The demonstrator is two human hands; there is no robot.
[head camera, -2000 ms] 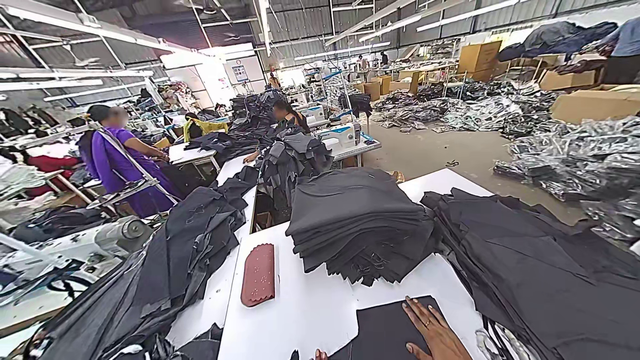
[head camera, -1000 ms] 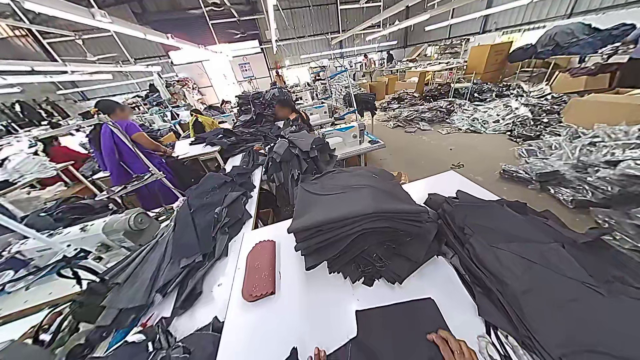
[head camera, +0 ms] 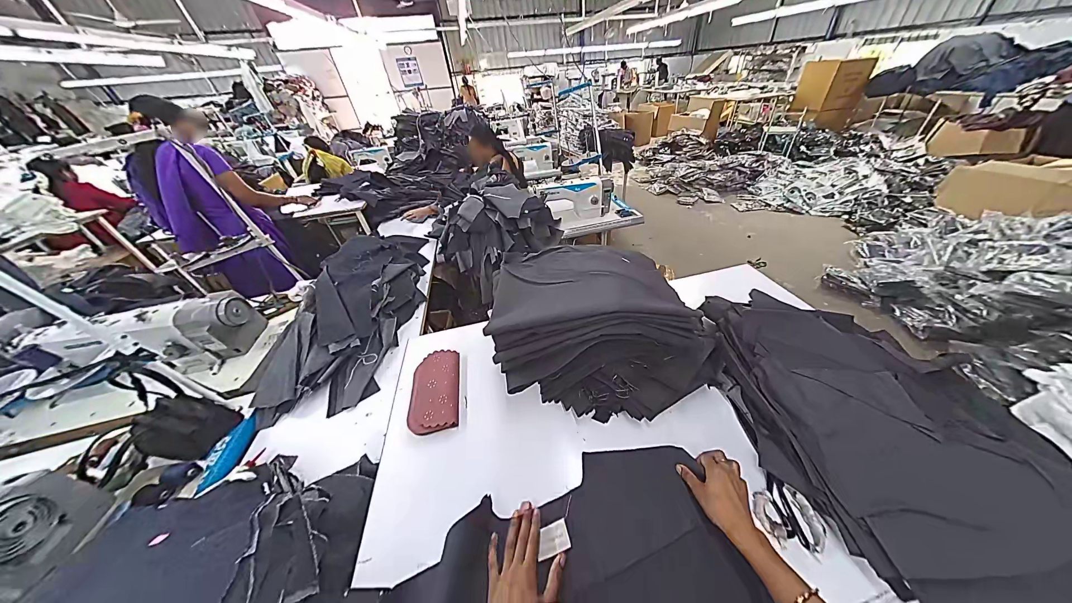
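Observation:
A dark cut fabric panel point(head camera: 645, 519) lies on the white tabletop in front of me. My left hand point(head camera: 523, 557) rests flat on its lower left part with fingers spread, beside a small pale label point(head camera: 554, 539). At the panel's upper right edge is my right hand point(head camera: 718, 490), its thumb and fingertips on the cloth; whether they pinch it cannot be told. Beyond the panel stands a thick stack of folded dark fabric point(head camera: 599, 327). A maroon case with a scalloped edge point(head camera: 435, 392) lies to the left of that stack.
Long dark fabric pieces point(head camera: 888, 444) drape over the table's right side. More cut fabric point(head camera: 343, 318) lies along the left table. A sewing machine point(head camera: 180, 327) is at far left. Several people work beyond, one in purple point(head camera: 209, 201). Plastic-wrapped bundles point(head camera: 971, 276) cover floor at right.
More of the dark panel shows on the table, and more of my left hand, which now lies on it. My right hand has moved to the panel's upper right edge. The pale label has come into view.

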